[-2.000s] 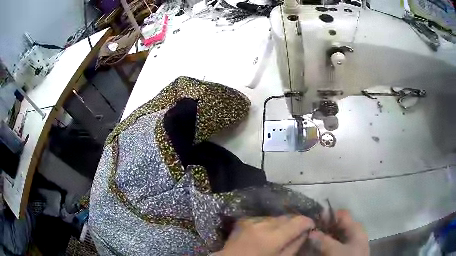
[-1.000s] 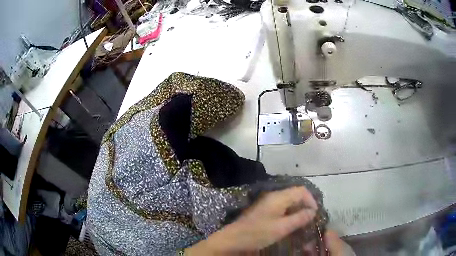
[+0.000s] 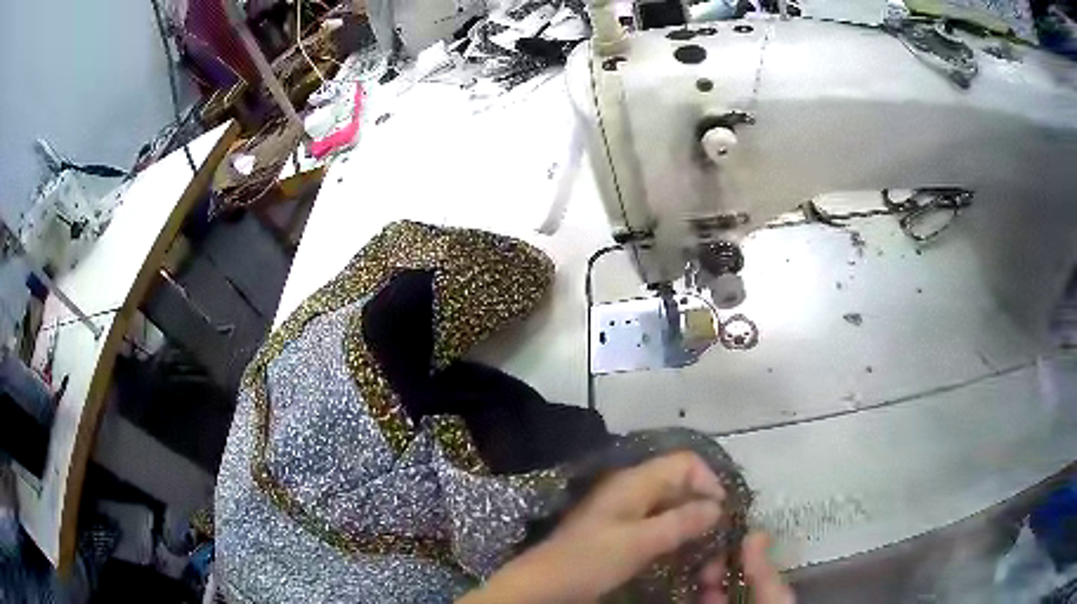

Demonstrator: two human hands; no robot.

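The grey-white printed garment (image 3: 343, 454) with yellow-brown trim (image 3: 490, 283) lies on the white table left of the needle and hangs over its left edge. A black fabric piece (image 3: 508, 413) shows in its opening. My left hand (image 3: 644, 513) grips the garment's dark, blurred edge at the bottom centre, below the needle plate (image 3: 628, 336). My right hand (image 3: 756, 572) is at the bottom edge of the picture, mostly cut off and hidden by cloth. Its fingers are beside the same edge. The presser foot (image 3: 671, 319) has no cloth under it.
The cream sewing machine head (image 3: 827, 118) stands at the back right. Scissors (image 3: 933, 212) lie behind and right of the needle. Fabric scraps (image 3: 520, 41) and a pink-red item (image 3: 339, 127) are at the far edge. Another table (image 3: 130, 283) stands at the left.
The view has shifted, so the machine appears further left. My left hand has moved up and left along the gathered cloth edge. Less of my right hand shows than two seconds ago.
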